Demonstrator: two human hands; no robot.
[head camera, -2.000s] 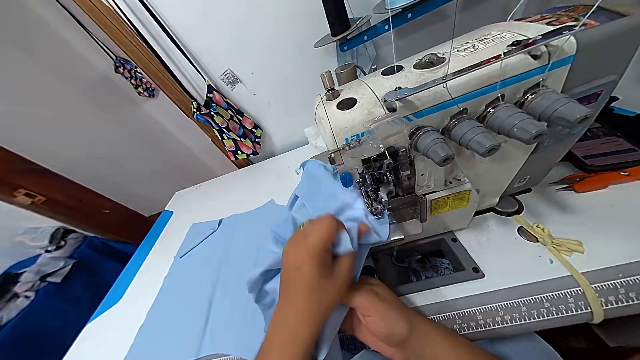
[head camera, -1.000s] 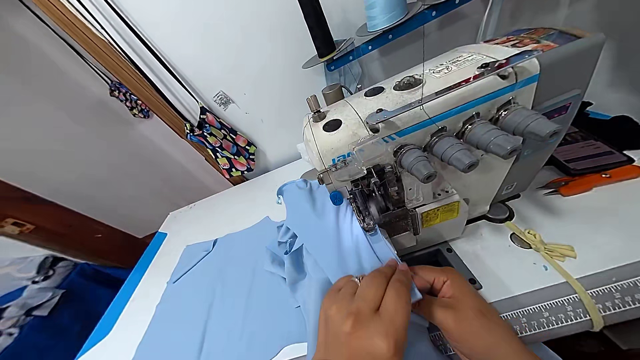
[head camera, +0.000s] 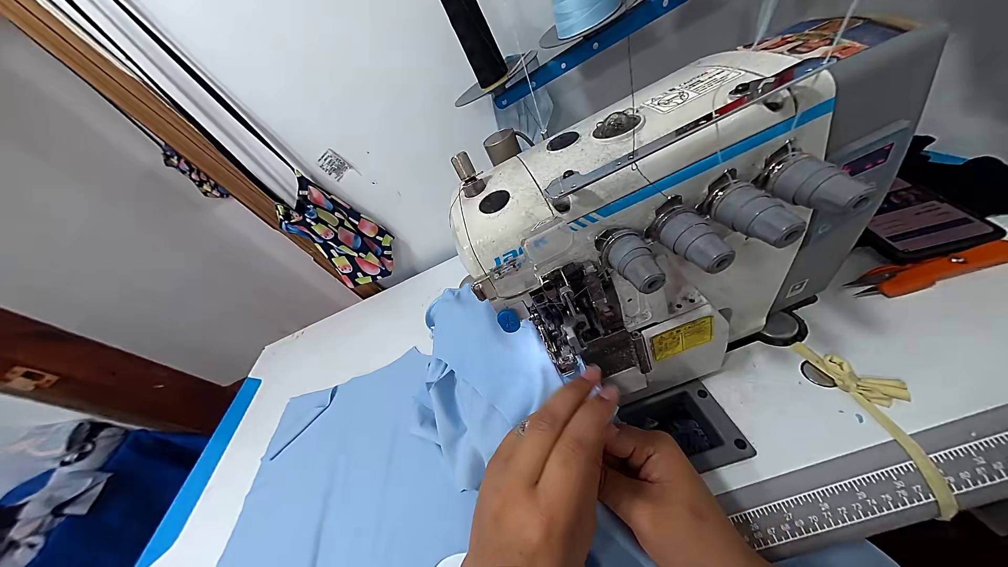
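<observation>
Light blue fabric (head camera: 354, 465) lies over the white table and runs up to the presser foot area (head camera: 571, 335) of a white Jack overlock sewing machine (head camera: 630, 165). My left hand (head camera: 543, 472), with a ring on one finger, rests on the fabric just in front of the foot, its fingertips close to the needle area. Beside it on the right, my right hand (head camera: 661, 488) pinches the fabric edge between thumb and fingers. The two hands touch or nearly touch, and the left one partly hides the edge being held.
Orange-handled thread snips (head camera: 937, 268) and a phone (head camera: 929, 216) lie right of the machine. A yellow tie (head camera: 874, 386) crosses the ruler tape (head camera: 874, 488) on the table's front edge. An open recess (head camera: 685, 425) is beside my right hand. Thread cones (head camera: 476, 47) stand behind.
Two seconds ago my left hand was over the fabric, left of the foot; it has since come back beside my right hand at the fabric edge. Both hands are now near the foot.
</observation>
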